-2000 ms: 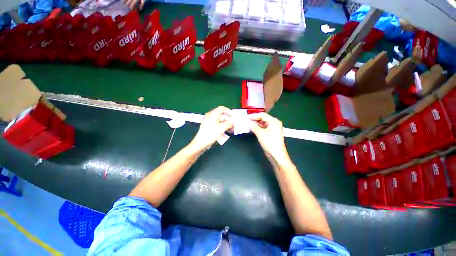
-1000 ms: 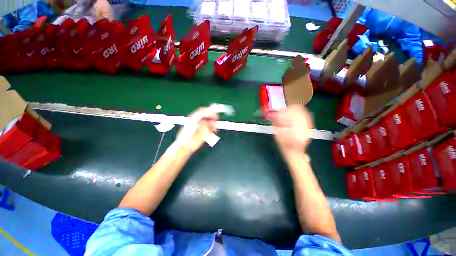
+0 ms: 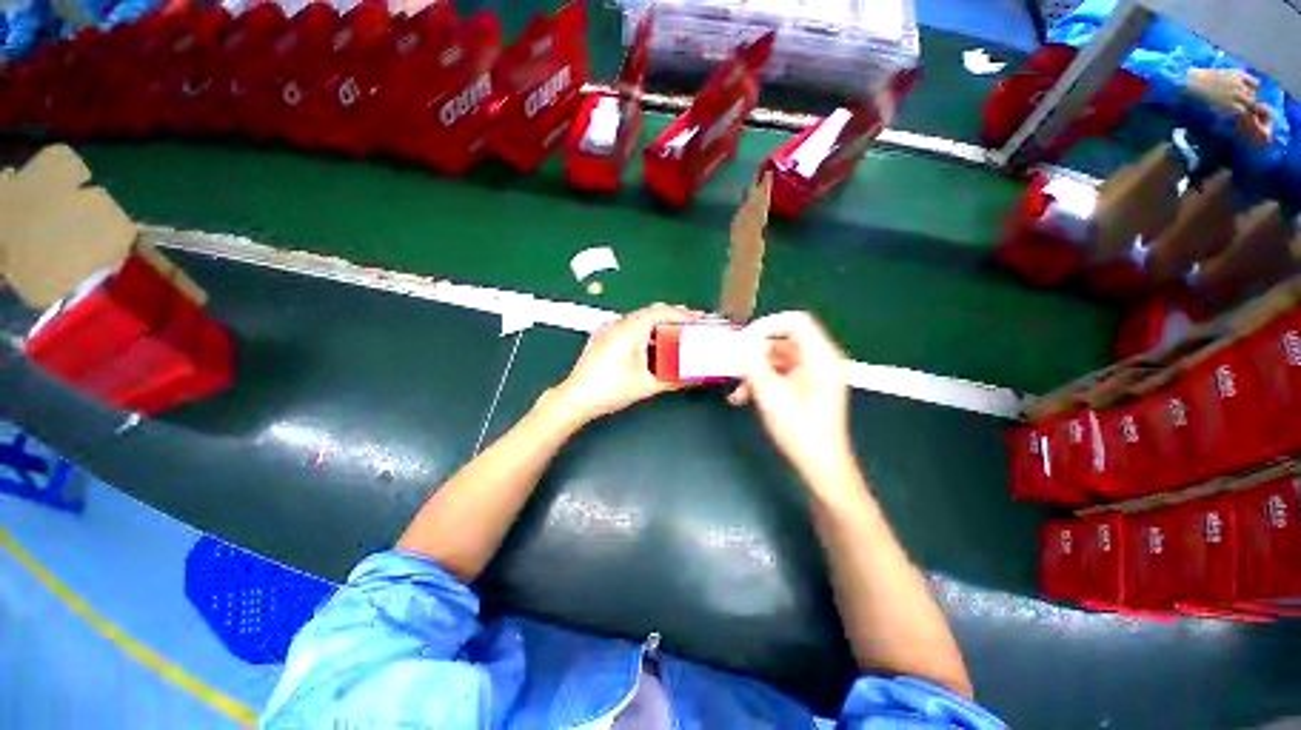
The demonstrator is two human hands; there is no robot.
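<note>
An open red retail box (image 3: pixel 668 352) is held level over the pale strip, its brown lid (image 3: pixel 745 254) standing up at the far side. White contents (image 3: pixel 709 351) show at its mouth. My left hand (image 3: pixel 628 360) grips the box at its left end. My right hand (image 3: pixel 788 374) is at the box's right end, fingers bent over the white contents; the fingertips are blurred, and whether they hold a paper or the box cannot be told.
Red boxes with raised lids (image 3: pixel 699 136) line the far green belt (image 3: pixel 428 235). Stacked boxes (image 3: pixel 1199 385) stand at right, a separate box pile (image 3: pixel 136 342) at left. A white scrap (image 3: pixel 595 263) lies on the belt. Clear trays (image 3: pixel 799 36) and another person's hands (image 3: pixel 1230 97) are across the belt.
The open box has gone from the belt into my left hand. My right hand has moved left to its right end. A white scrap now lies on the belt, and the waiting boxes have shifted.
</note>
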